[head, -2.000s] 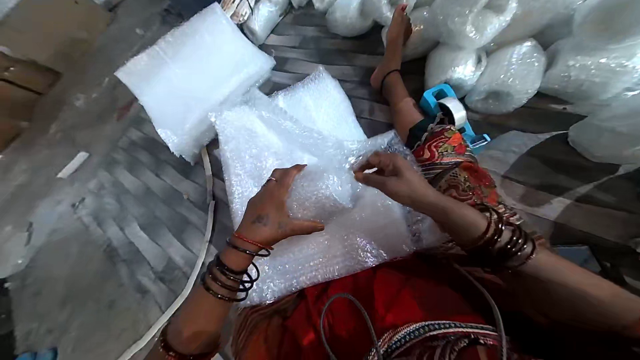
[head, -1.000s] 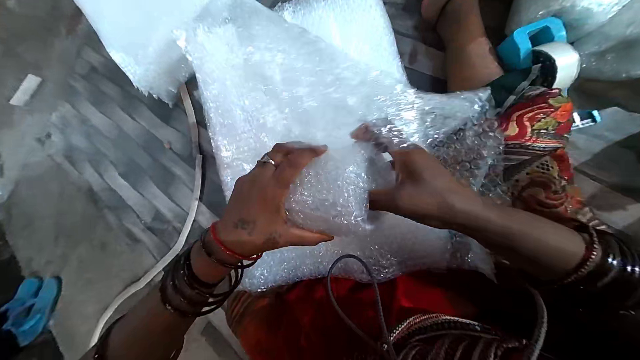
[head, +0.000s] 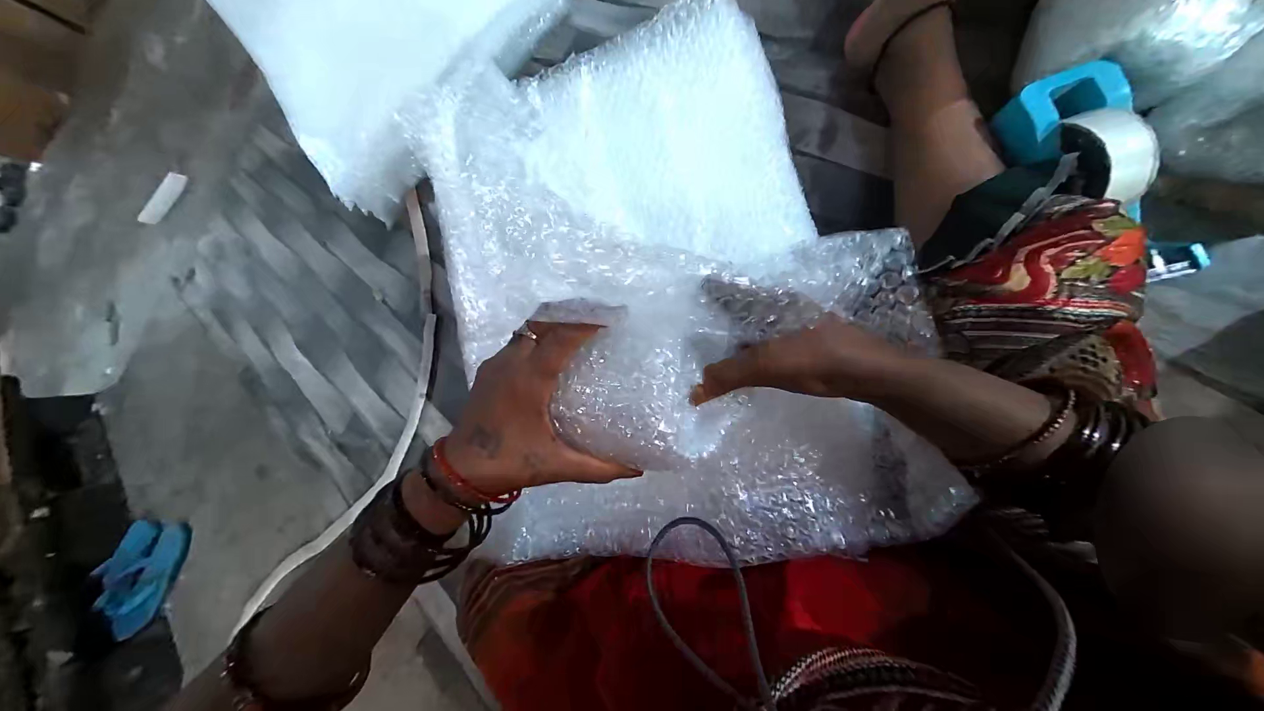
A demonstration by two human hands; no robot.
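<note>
A bundle of clear bubble wrap [head: 632,395] lies between my hands, above my lap. My left hand [head: 523,405] grips its left side, thumb at the near edge and fingers at the far edge. My right hand [head: 790,346] is at its right side, its fingers partly under a layer of bubble wrap and its thumb on top. I cannot tell what the bundle holds inside. Loose bubble wrap sheet [head: 810,484] spreads under and around it. Beyond lies a flat stack of bubble wrap sheets [head: 671,138], with a white foam-like sheet [head: 365,79] at the upper left.
A blue tape dispenser [head: 1057,109] with a tape roll [head: 1121,153] stands beside my leg at the right. Wrapped bundles [head: 1175,49] are at the upper right. Blue slippers [head: 143,578] lie on the floor at the lower left. A pale strip [head: 425,355] runs along the woven mat.
My left hand has closed around the bundle, which was less clearly shaped two seconds ago. My right fingers have gone under a bubble wrap layer. The view has moved closer.
</note>
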